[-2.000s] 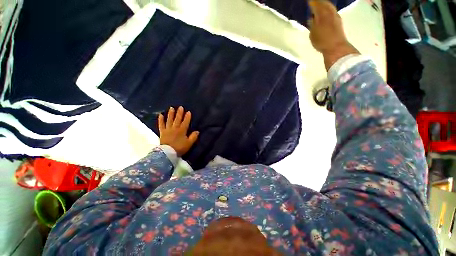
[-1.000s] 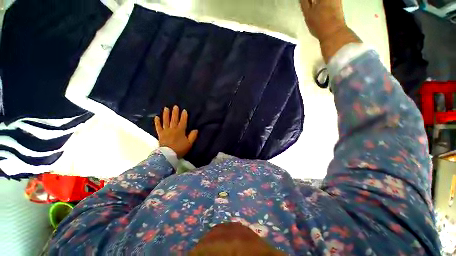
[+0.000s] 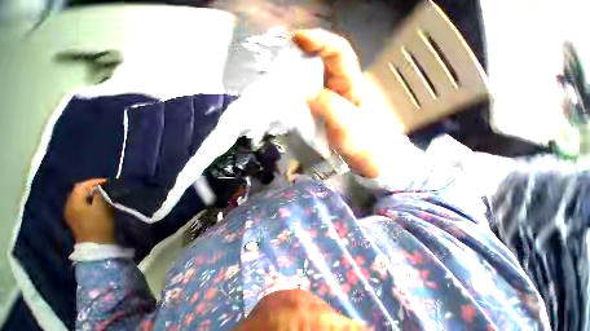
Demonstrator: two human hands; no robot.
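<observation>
A navy quilted panel [image 3: 174, 132] with a white padding edge lies partly on the table at left, over a larger navy piece [image 3: 52, 168] with a white border. My left hand [image 3: 90, 210] grips the panel's lower left corner. My right hand [image 3: 343, 103], blurred and overexposed, is closed on white padding [image 3: 278, 84] at the panel's right end, raised near the table's edge. The line between padding and panel is washed out.
A blurred dark item [image 3: 87, 59], perhaps the shears, lies on the pale table [image 3: 174, 32]. A beige slotted chair [image 3: 414, 77] stands at right. Dark shiny scraps [image 3: 249, 158] show below the panel, near my body.
The view has swung to the right. My left hand has gone from lying flat on the panel to gripping its corner. My right hand has come back from the far side and taken hold of white padding.
</observation>
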